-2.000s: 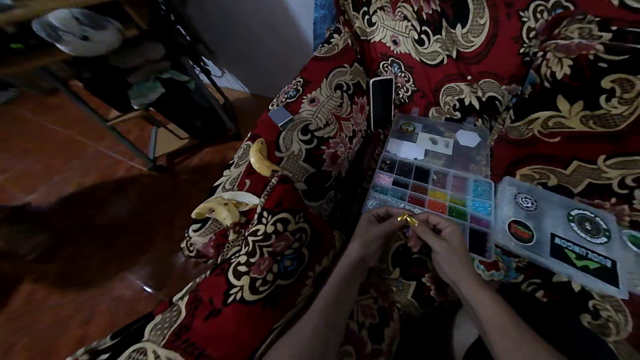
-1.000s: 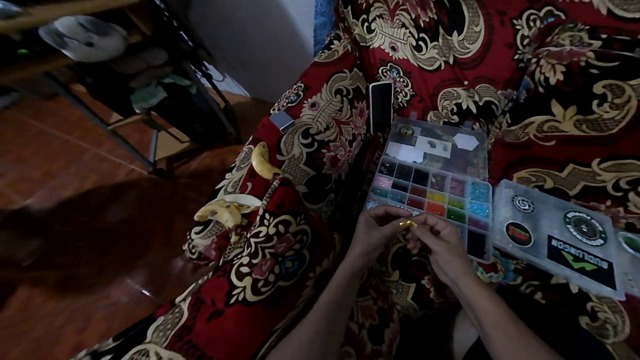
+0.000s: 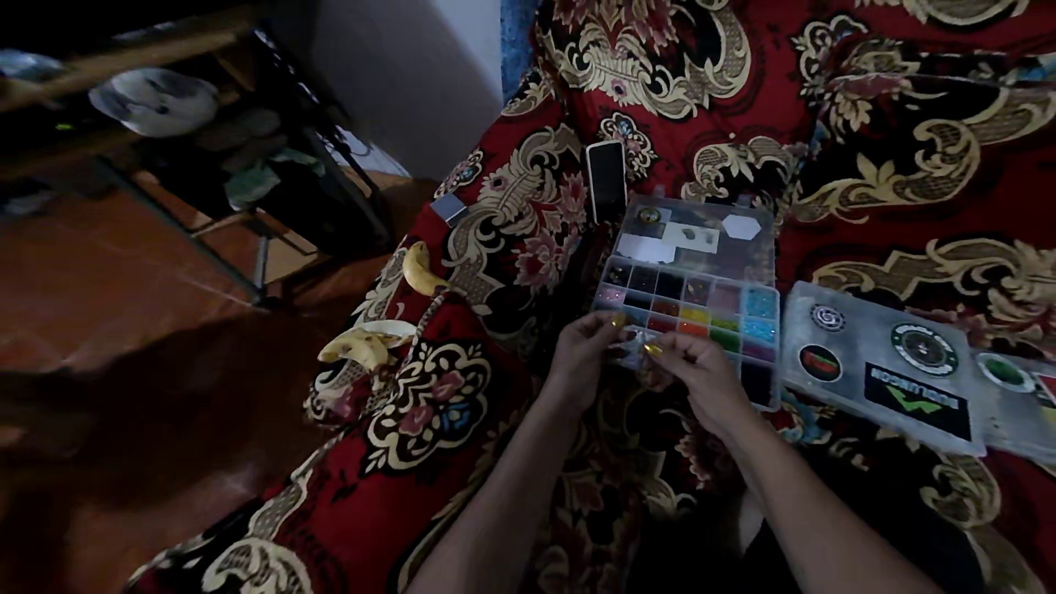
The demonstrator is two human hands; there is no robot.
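Observation:
My left hand [image 3: 582, 356] and my right hand [image 3: 703, 373] hover over the near edge of a clear plastic compartment box [image 3: 778, 346], fingertips a short gap apart. The thumb and fingers of each hand are drawn together. A gold-coloured spot shows at the tips of each; whether these are nails or small pieces I cannot tell. Something pale and translucent shows between the hands, too blurred to name. Small beads of many colours fill the box's compartments, among them yellow beads [image 3: 695, 315] and blue beads [image 3: 759, 302]. Its raised lid [image 3: 701, 257] bears pale paper pieces.
A closed plastic case [image 3: 866, 330] with round stickers lies to the right, another case [image 3: 1011, 412] beyond it. A smartphone [image 3: 608, 177] leans behind the box. Banana peels [image 3: 356, 348], a banana piece [image 3: 421, 268] and a small grey square object [image 3: 449, 209] rest on the patterned sofa cover [image 3: 528, 206].
My fingertips, earlier close together around something gold-coloured, have moved apart. The box, the case and the phone have stayed in place.

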